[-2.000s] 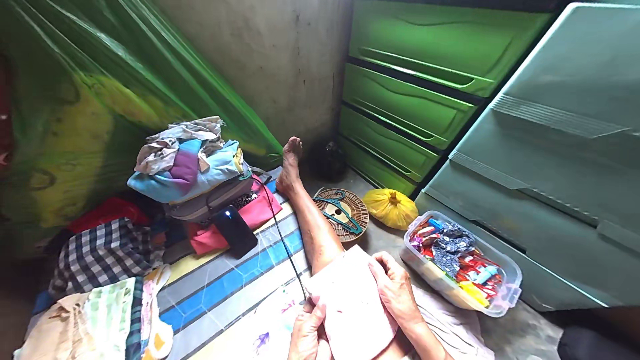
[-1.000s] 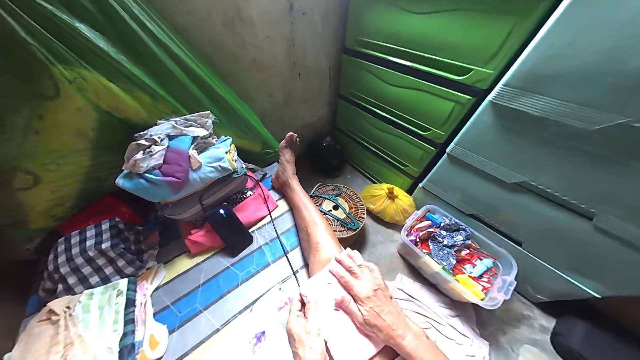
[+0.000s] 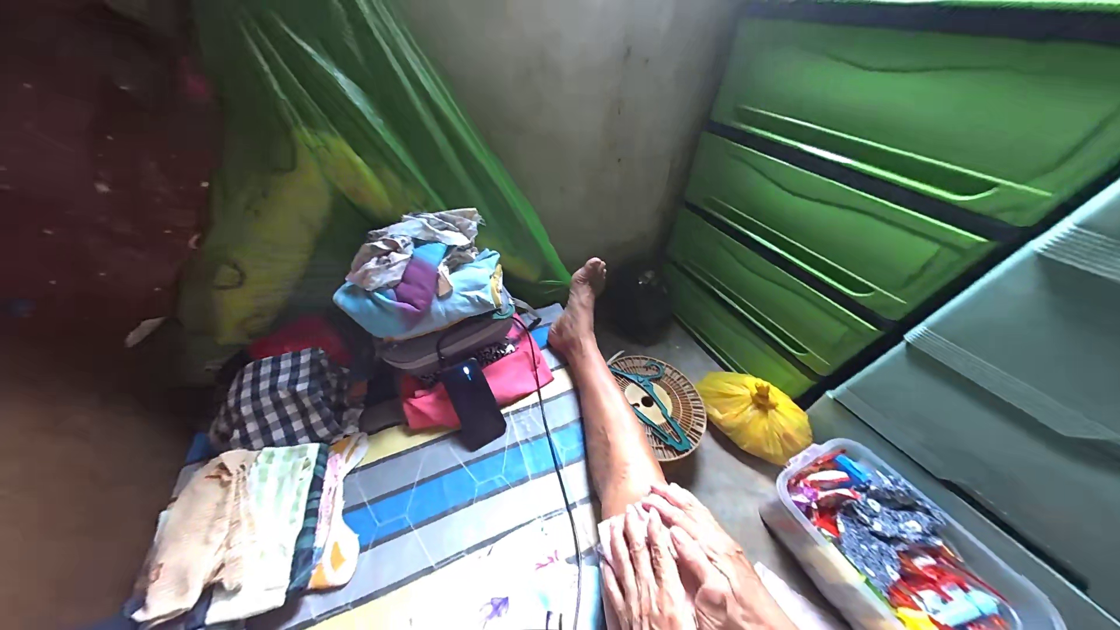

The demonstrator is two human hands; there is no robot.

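My left hand (image 3: 643,573) lies flat, fingers close together, over a pale cloth (image 3: 610,525) on my lap at the bottom of the view. Beside it and partly over it, my right hand (image 3: 704,560) rests palm down, its fingers reaching past the cloth's upper edge. The hands touch. Most of the cloth is hidden beneath them. My outstretched bare leg (image 3: 612,429) runs up from the hands across the edge of the striped mattress (image 3: 455,516). A black cable (image 3: 549,429) runs along the mattress left of the leg.
A phone (image 3: 472,404) leans on a pink cloth below piled clothes (image 3: 420,280). Folded clothes (image 3: 232,534) lie at left. To the right are a round wicker item with a teal hanger (image 3: 652,407), a yellow plastic bag (image 3: 754,416), a plastic bin (image 3: 779,516) and green drawers (image 3: 787,219).
My left hand has moved from the cloth's left side onto its top, next to my right hand. Two seconds ago both hands held the cloth raised by its sides. The view has swung left.
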